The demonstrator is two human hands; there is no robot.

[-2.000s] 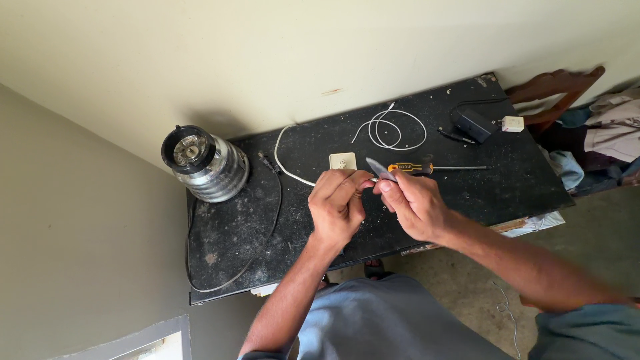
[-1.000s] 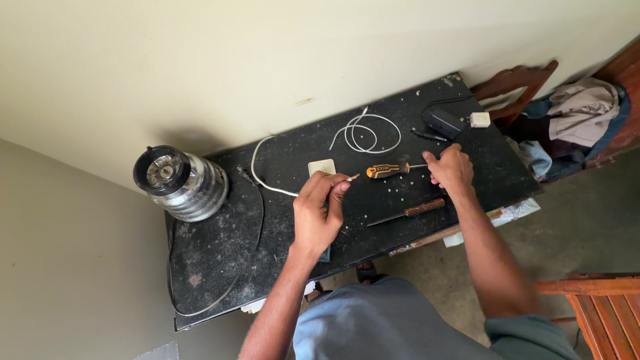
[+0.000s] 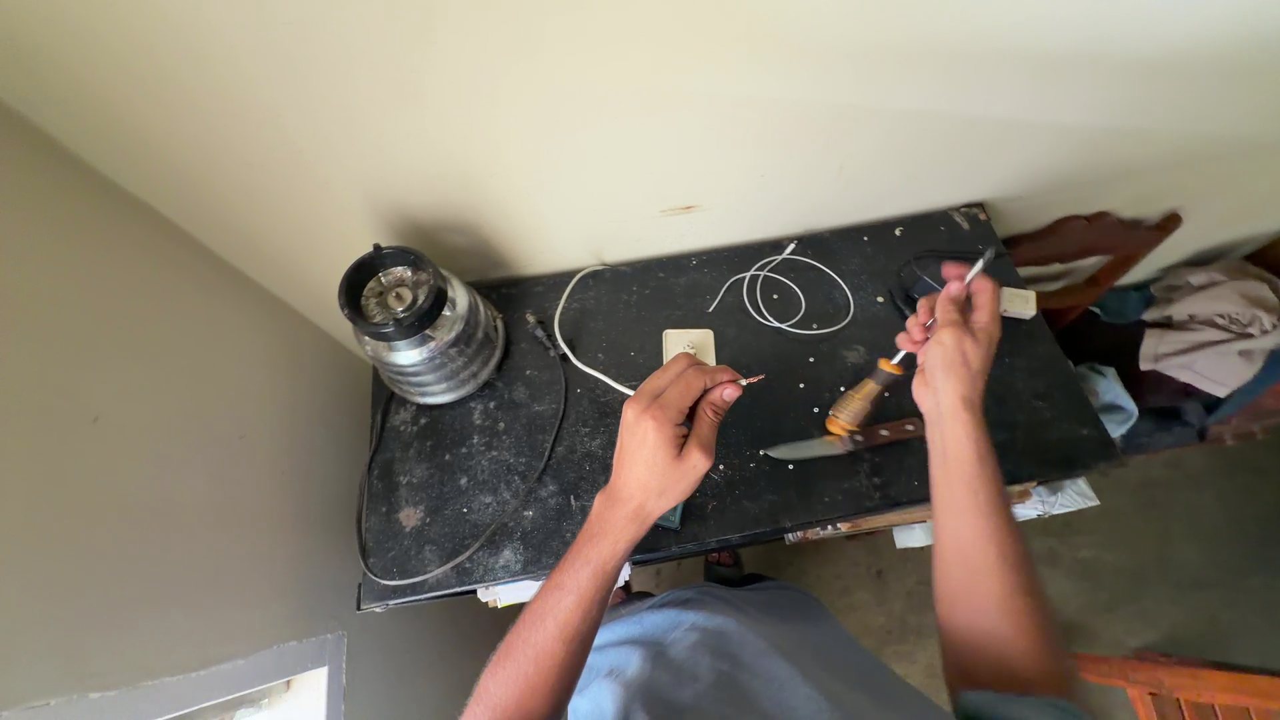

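My left hand pinches the end of a white cable, and bare copper strands stick out past the fingertips. Behind that hand lies a cream square socket or switch plate. Raised over the table's right part, my right hand grips the metal shaft of a screwdriver, whose yellow and black handle hangs down to the left. Below it a knife with a brown wooden handle lies on the black table, its blade pointing left.
A steel and black appliance base stands at the left, with a black cord looping over the black table. A thin white cable lies coiled near the wall. At the right are a white adapter, wooden chairs and piled clothes.
The knife, earlier in my right hand, now lies on the table. My right hand has lifted the screwdriver that lay there. My left hand still pinches the cable end.
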